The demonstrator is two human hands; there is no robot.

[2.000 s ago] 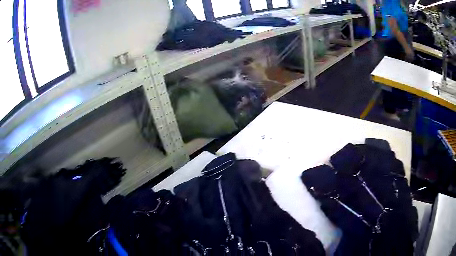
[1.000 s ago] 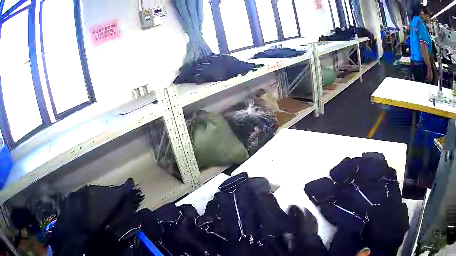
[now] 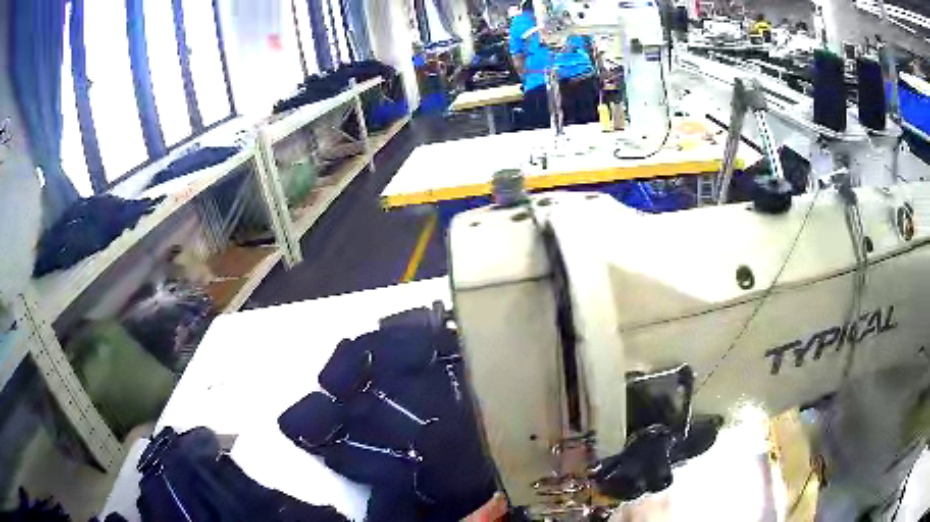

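Black sewn pieces with thin silvery lines [image 3: 438, 408] overlap on the white table, left of the cream sewing machine head [image 3: 510, 347]. Another black bundle [image 3: 168, 479] lies at the lower left. A black piece [image 3: 648, 459] sits beside the needle area, right of the metal parts [image 3: 566, 484] at the head's lower end. A small skin-coloured patch, likely part of my left hand [image 3: 487, 509], shows at the bottom edge by the head; its fingers and any hold are hidden. I cannot make out my right hand.
The machine arm [image 3: 755, 296] spans the right side, with black thread cones [image 3: 870, 90] behind. A white table with yellow edge [image 3: 459, 173] and a person in blue [image 3: 530, 51] are ahead. White shelving [image 3: 275, 199] holds black goods on the left.
The view has swung right, bringing the sewing machine into sight. The black pieces now appear further left. The skin-coloured patch at the bottom edge now shows beside the machine head.
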